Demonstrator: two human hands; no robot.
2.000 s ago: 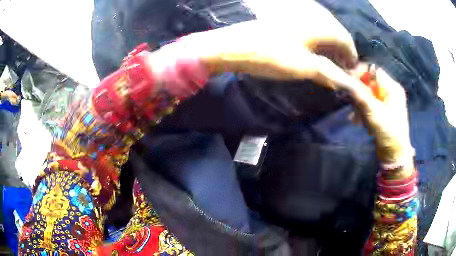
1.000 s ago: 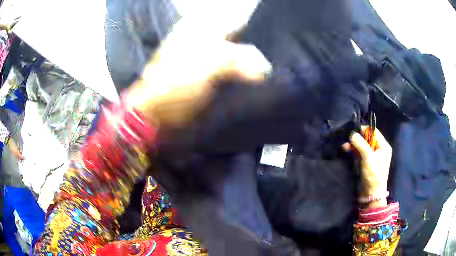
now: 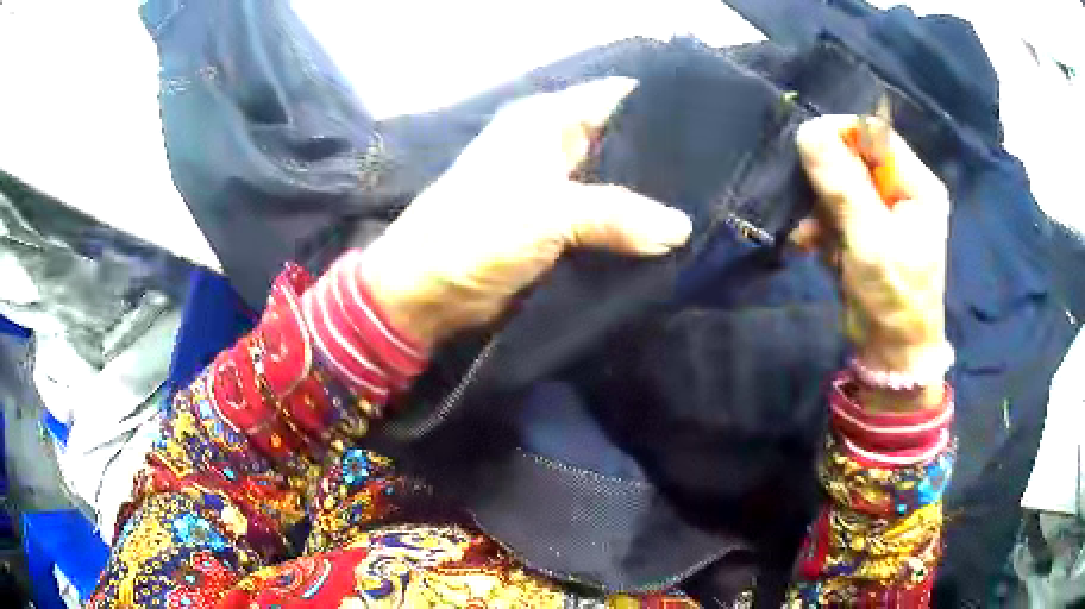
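Observation:
A dark navy garment [image 3: 738, 369] lies over the white table and my lap, with its bluish inner side and a stitched curved edge showing low in the middle. My left hand [image 3: 535, 214] holds a dark part of the garment between thumb and fingers at the upper middle. My right hand [image 3: 880, 226] is to its right, closed around small orange-handled thread snips [image 3: 878, 164], its fingertips at the garment's dark fold. The snips' blades are mostly hidden or blurred. A short pale stitched mark shows on the cloth between the hands.
The white table [image 3: 476, 42] shows behind the garment. Crumpled grey-white cloth [image 3: 107, 345] lies at the left, with blue bins [image 3: 60, 553] at the lower left. More pale cloth shows at the right edge.
My left hand has swept down and across and now holds the cloth near my right hand. My right hand has moved up with the snips. The white label is no longer visible.

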